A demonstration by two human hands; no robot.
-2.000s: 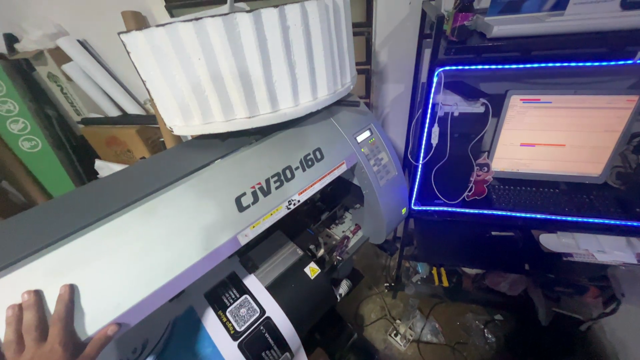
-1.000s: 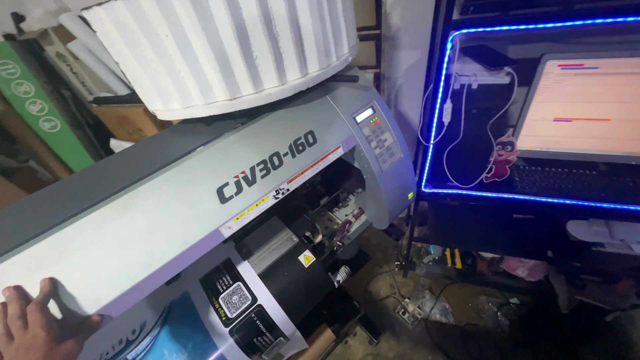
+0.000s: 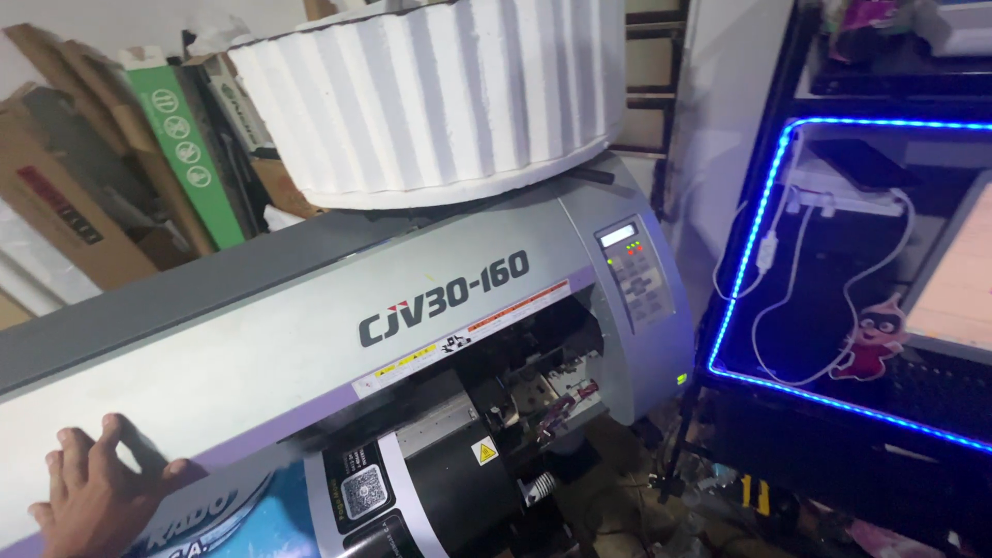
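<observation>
My left hand [image 3: 105, 480] lies palm down, fingers spread, on the pale front cover [image 3: 256, 349] of a wide-format printer, near its lower edge. Just right of the thumb, a glossy printed sheet [image 3: 260, 508] with blue artwork comes out below the cover. Its black panels bear writing and a square printed code. Inside the opening, the carriage area [image 3: 554, 395] shows at the right, beside a black platen [image 3: 457, 465] with a yellow warning sticker. A control panel [image 3: 637, 271] with a lit display sits on the printer's right end. My right hand is out of view.
A large white fluted round piece [image 3: 449, 108] rests on top of the printer. Cardboard boxes [image 3: 70, 194] and a green carton [image 3: 182, 147] lean behind it. At right, a black rack [image 3: 763, 201] edged with blue LED light holds a monitor [image 3: 957, 271], cables and a power strip [image 3: 845, 186].
</observation>
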